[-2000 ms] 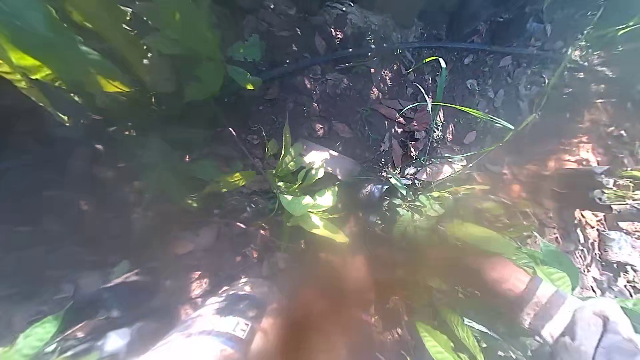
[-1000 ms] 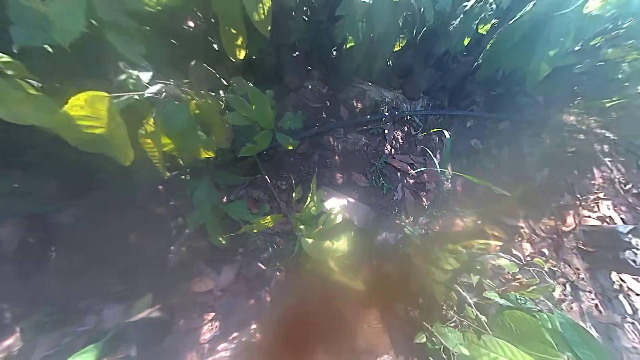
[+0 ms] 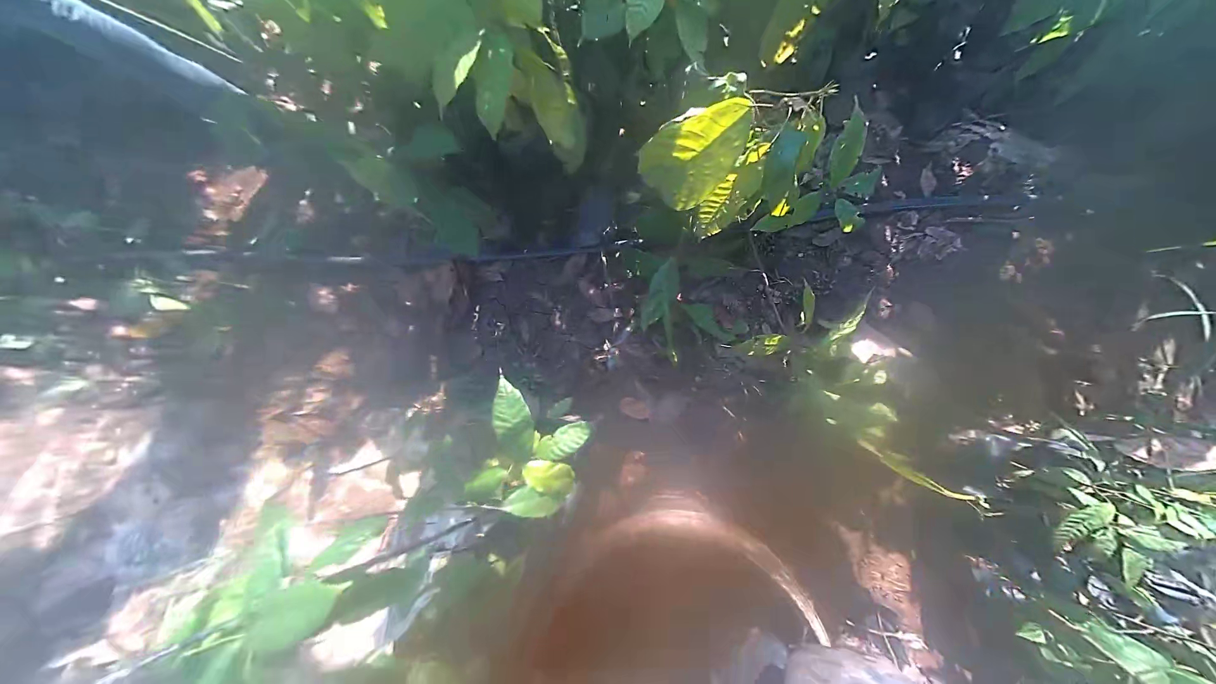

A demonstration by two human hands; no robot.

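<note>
Neither my left hand nor my right hand can be made out. A greyish rounded thing [image 3: 845, 665] shows at the bottom edge, right of the middle; I cannot tell what it is. A brown-orange blur with a bright curved streak covers the lower middle and hides the ground there. Above it, a small plant with green leaves [image 3: 513, 418] stands over the leaf litter. A thin dark hose or pipe [image 3: 532, 255] runs across the ground, partly behind a large sunlit yellow-green leaf [image 3: 698, 152].
Dense foliage [image 3: 494, 81] fills the upper part. Low green plants [image 3: 1130, 522] grow at the right, and blurred broad leaves [image 3: 285, 608] stand at the lower left. A pale bluish long shape [image 3: 142, 47] crosses the top left corner. Haze blurs much of the view.
The view has swung left, and the yellow-green leaves now stand right of the middle. The pale banded shape at the lower right two seconds ago is no longer there.
</note>
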